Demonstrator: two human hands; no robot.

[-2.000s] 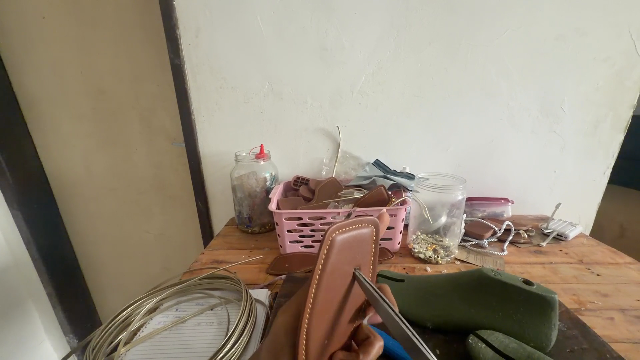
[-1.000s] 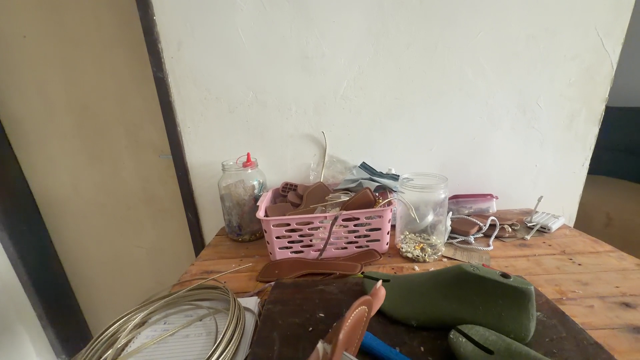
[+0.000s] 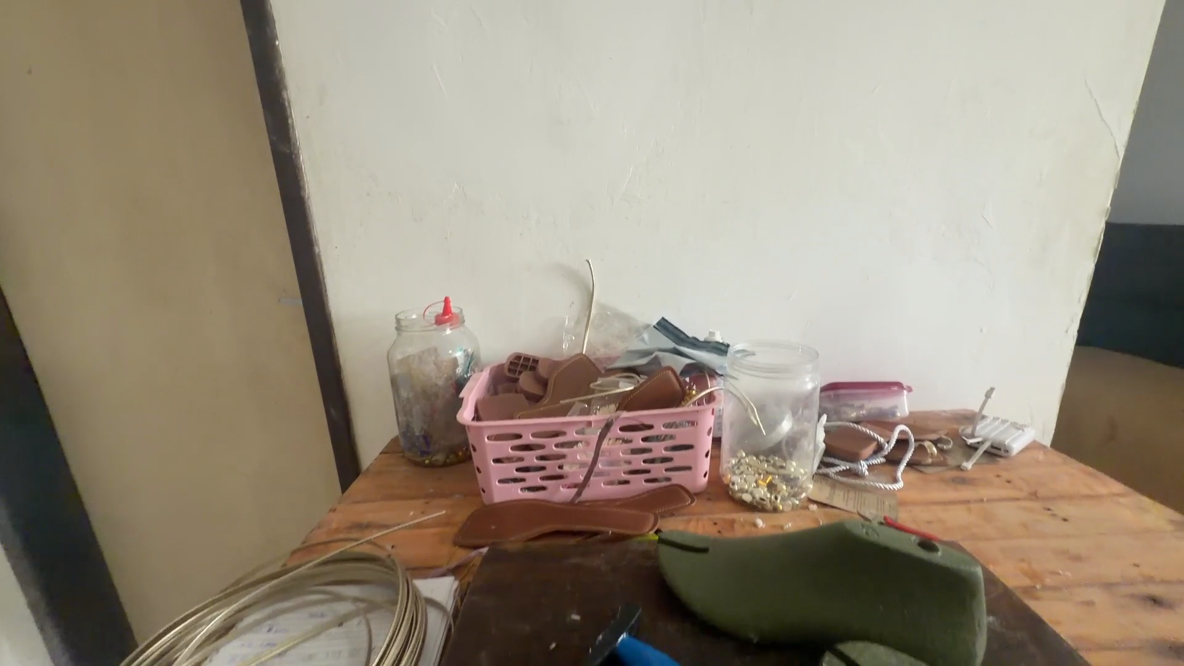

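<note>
Neither of my hands shows in the head view. Low in the picture a tool with a blue handle and a dark head lies on a dark board. To its right on the board rests a green shoe last, with part of a second green last below it. Brown stitched leather pieces lie between the board and a pink plastic basket, which holds more brown leather pieces and thin cord.
A coil of pale cord lies over written paper at lower left. Two clear jars flank the basket, one with small beads or studs. A lidded box and white rope are on the wooden table's right side.
The hand and the stitched brown leather piece seen low in the earlier frames have gone out of view, as has the pointed metal tool held against the leather two seconds ago.
</note>
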